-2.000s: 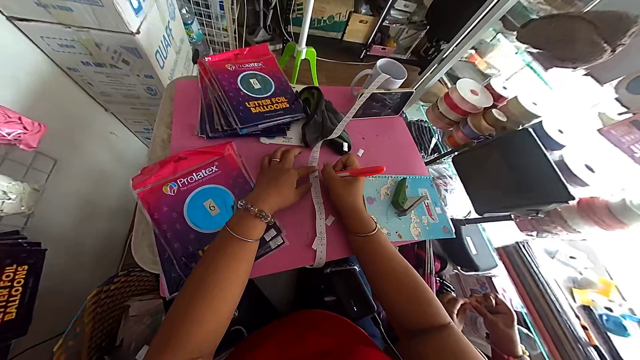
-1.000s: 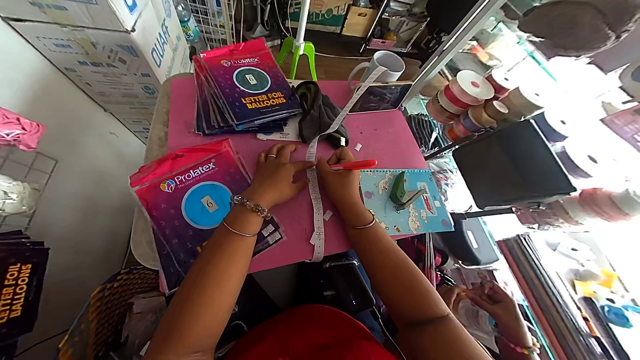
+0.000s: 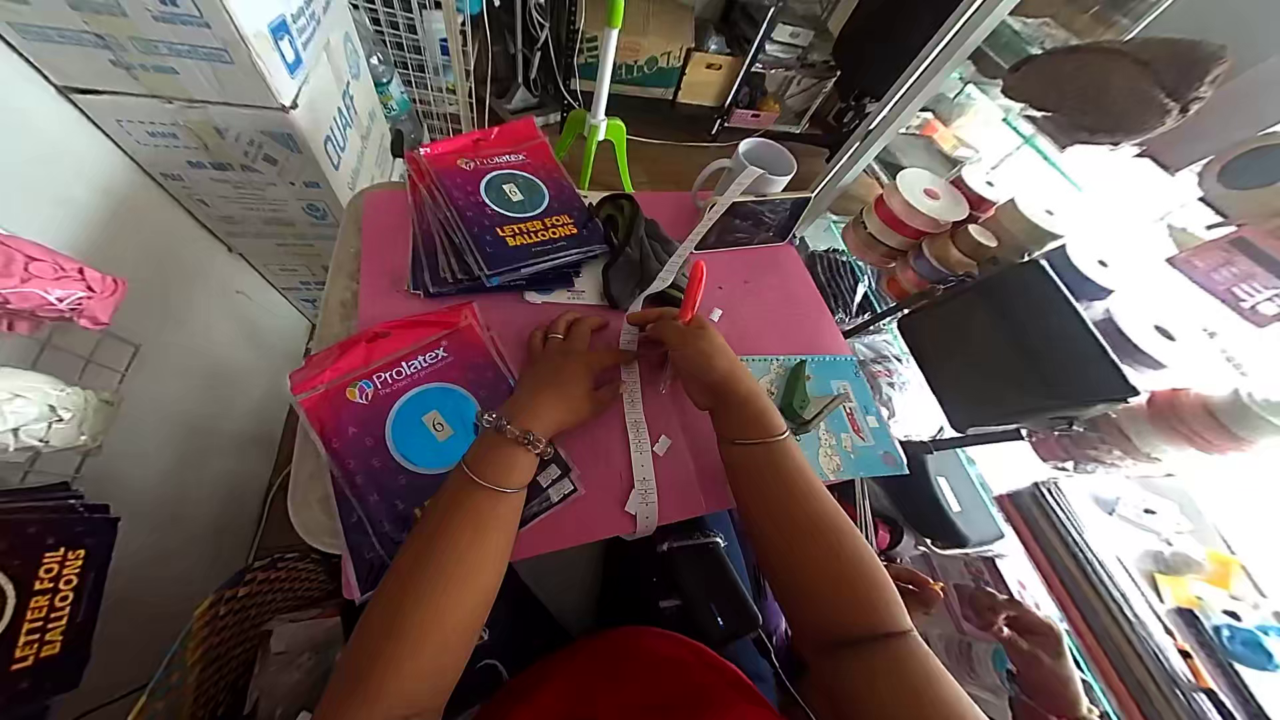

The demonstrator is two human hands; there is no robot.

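A long white paper strip with printed marks (image 3: 638,440) runs over the pink table top (image 3: 590,480) from the near edge up to a white mug (image 3: 765,162). My left hand (image 3: 570,375) lies beside the strip, its fingertips at the strip's left edge. My right hand (image 3: 695,350) has a red pen (image 3: 693,290) in its grip, the red end pointing up, and its fingertips touch the strip. Left of my left hand lies a letter foil balloon packet (image 3: 400,400); a stack of such packets (image 3: 510,215) is behind it. Small cut paper pieces (image 3: 662,445) lie near the strip.
A dark cloth pouch (image 3: 628,240) and a phone (image 3: 752,222) are at the back. On the right lie a blue spiral notebook (image 3: 860,420) and a green tool with a metal lever (image 3: 798,398). Ribbon spools (image 3: 925,200) fill the shelf. Another person's hands (image 3: 1020,625) show lower right.
The red pen has tilted from lying nearly level to pointing upward in my right hand. My left hand stays beside the strip.
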